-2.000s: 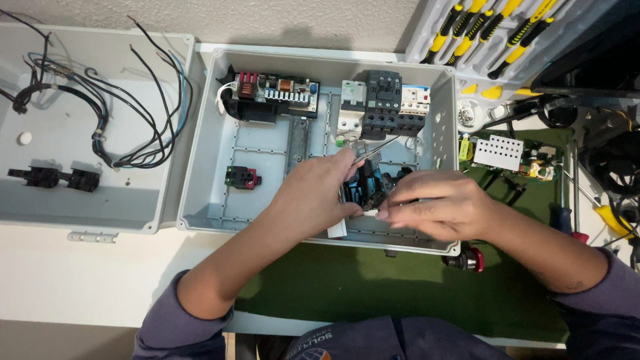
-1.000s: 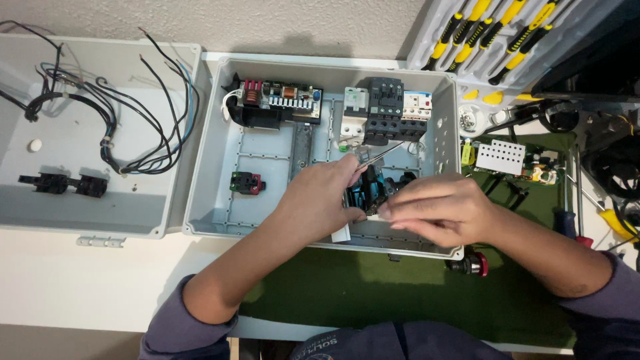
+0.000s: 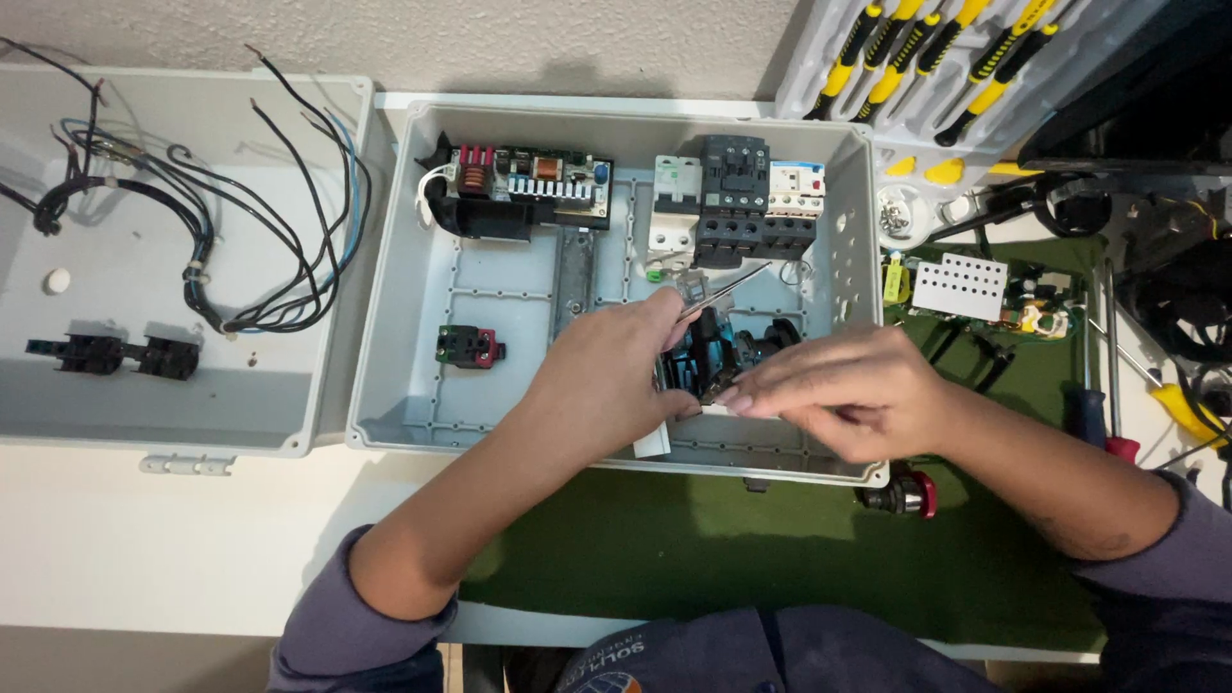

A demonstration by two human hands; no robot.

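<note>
My left hand [image 3: 616, 371] is over the lower middle of a grey plastic enclosure [image 3: 385, 385]. It grips a dark component [image 3: 710, 351] with blue inside, and a thin metal tool [image 3: 736, 289], its kind unclear, sticks out past the thumb side. My right hand [image 3: 847, 390] meets the component's lower edge with pinched fingertips; any small piece between them is hidden. Behind the hands stand a black contactor [image 3: 734, 178], a white overload relay [image 3: 797, 188] and a pale circuit breaker [image 3: 676, 207]. A circuit board [image 3: 529, 188] and a green-and-red contact block [image 3: 470, 346] lie to the left.
Left is another grey box part [image 3: 260, 385] with black cables [image 3: 202, 241] and black blocks [image 3: 115, 354]. A green mat [image 3: 770, 558] bears a red-headed switch [image 3: 905, 493], a circuit board [image 3: 982, 294] and screwdrivers [image 3: 1115, 385]. A screw dish [image 3: 903, 214] and screwdriver tray [image 3: 789, 87] stand behind.
Both hands stay at the dark component. It has turned or shifted slightly, and more of its blue interior shows than two seconds ago.
</note>
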